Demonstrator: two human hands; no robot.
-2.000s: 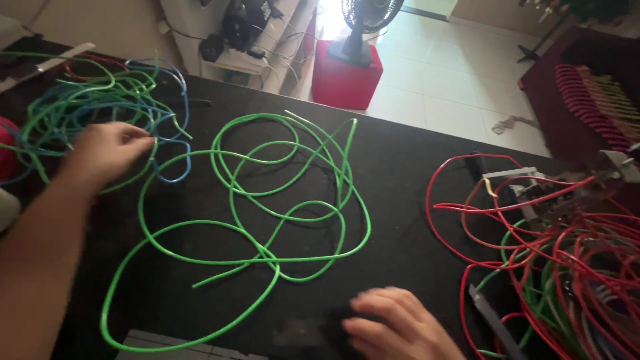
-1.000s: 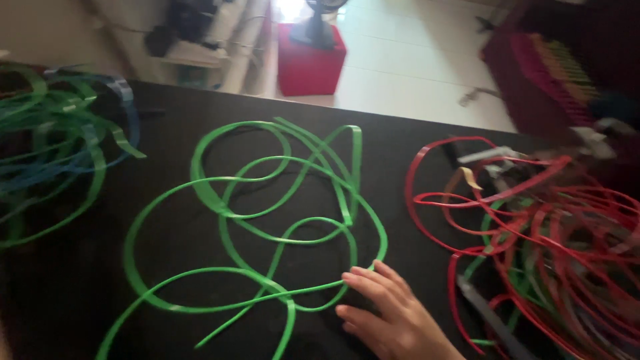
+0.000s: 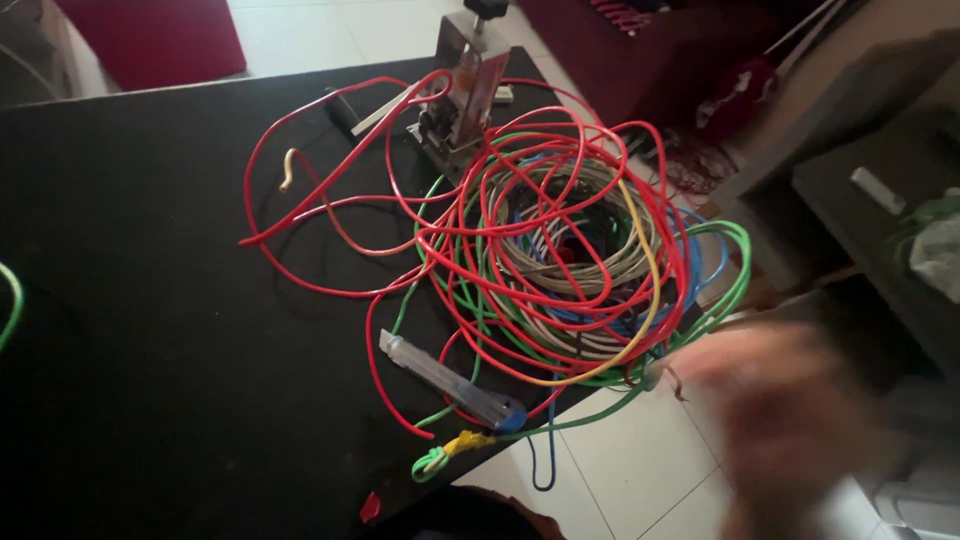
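Note:
My right hand (image 3: 780, 405) is badly blurred at the lower right, its fingertips beside the edge of a tangled coil of wires. Red wire (image 3: 525, 225) lies on top of the coil, over grey, green, blue and yellow strands. Whether the fingers grip a wire cannot be told. My left hand is out of view. A clear-bodied snap-off cutter (image 3: 450, 382) with a blue end rests by the coil's near side. Close to it is a green wire bundle (image 3: 430, 463) wrapped with yellow tape (image 3: 466, 442). Behind the coil stands a metal wire-stripping machine (image 3: 469, 90) with a black knob.
The black table (image 3: 165, 315) ends just past the coil, above a tiled floor (image 3: 622, 457). A red box (image 3: 157, 41) is beyond the far edge. At the left, part of a green wire (image 3: 11, 300) shows. A dark cabinet (image 3: 870, 210) stands at the right.
The view has swung far to the right, onto the red wire coil. My right hand has moved from the table beside the green wire to the coil's right side. My left hand has left the view.

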